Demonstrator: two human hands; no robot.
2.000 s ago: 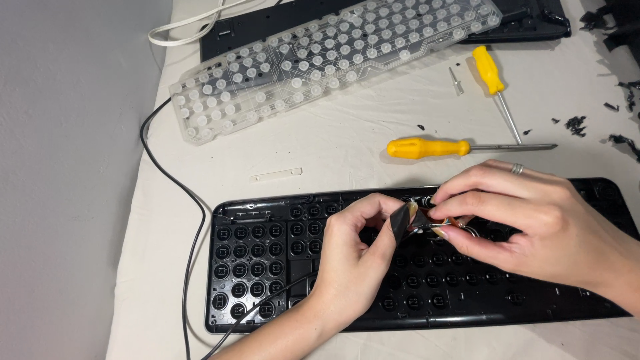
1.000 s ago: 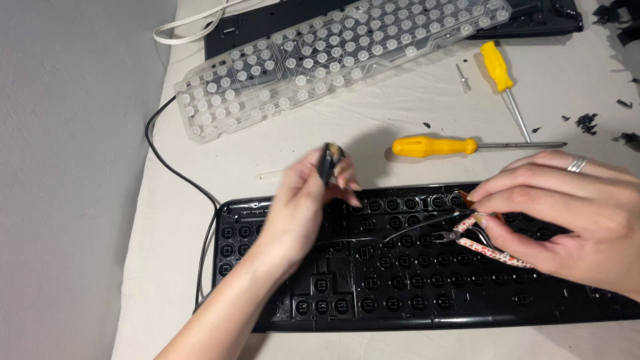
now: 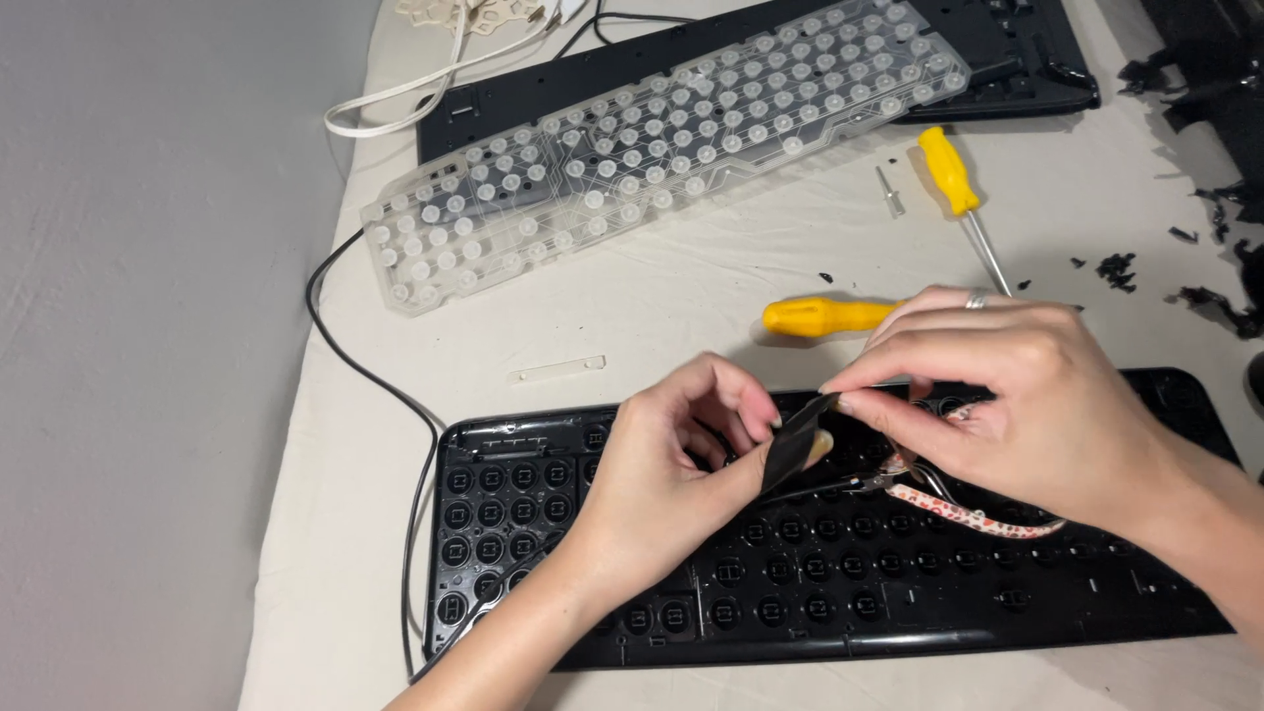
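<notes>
My left hand (image 3: 691,464) holds a strip of black tape (image 3: 792,446) between thumb and fingers, over a black keyboard housing (image 3: 770,637) with round key sockets. My right hand (image 3: 997,395) pinches the upper end of the strip between thumb and forefinger. Small pliers or cutters with pink-and-white patterned handles (image 3: 973,515) hang or lie just under my right hand; how they are supported cannot be told. A thin black cable (image 3: 341,336) runs along the left side of the housing and partly across it. The tape's lower end is partly hidden by my left thumb.
Behind are a clear keyboard membrane (image 3: 632,168) on another dark keyboard (image 3: 1037,59), two yellow-handled screwdrivers (image 3: 825,317), a small metal bit (image 3: 889,193) and a white cable (image 3: 395,118). A thin pale strip (image 3: 558,370) lies above the housing; black scraps (image 3: 1116,272) are at right.
My left hand, apart from the right a second ago, has come back beside it. Both hands now hold the black strip, and my right fingers have moved up from the wires.
</notes>
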